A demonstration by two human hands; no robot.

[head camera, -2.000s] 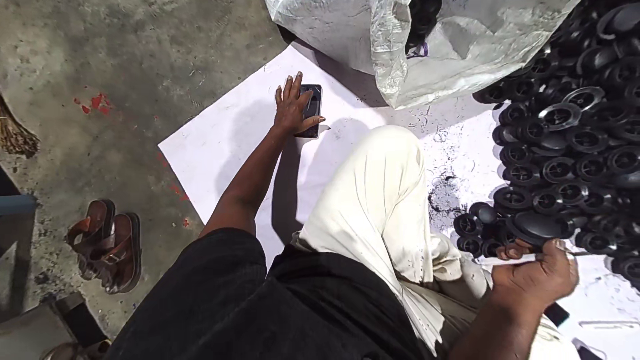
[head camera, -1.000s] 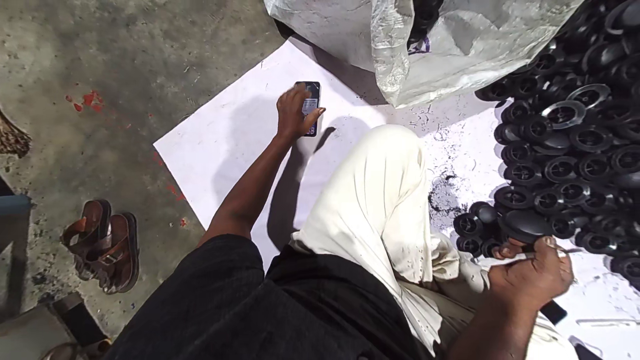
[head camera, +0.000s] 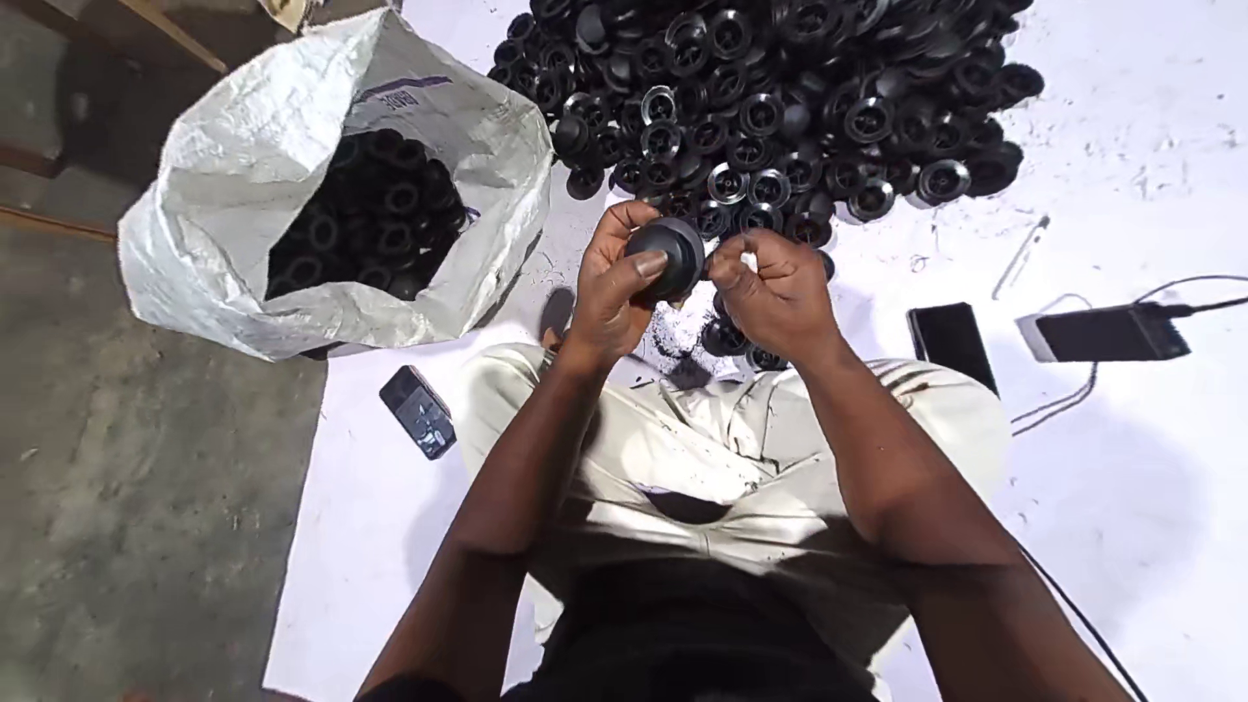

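Observation:
My left hand [head camera: 612, 283] holds a round black plastic part [head camera: 667, 257] by its rim, with the thumb over its smooth face. Close to the part's right edge, my right hand [head camera: 770, 288] has its fingertips pinched together; whether something small or a tool sits between them cannot be told. Both hands are above my lap, just in front of a large heap of similar round black parts [head camera: 760, 114], several with spoked rings showing. A few more such parts [head camera: 723, 337] lie below the heap, partly behind my right hand.
At the left stands a white woven plastic sack [head camera: 244, 195] holding many black parts. A smartphone [head camera: 418, 411] lies on the white sheet [head camera: 370, 585] near my left knee. Right of my lap are a dark phone-like object [head camera: 951, 341], a black box with cables [head camera: 1111, 333] and a thin clear stick [head camera: 1021, 257].
My left hand has let go of the smartphone and now holds the black part. My right hand has come in beside it. The view has turned strongly to the right.

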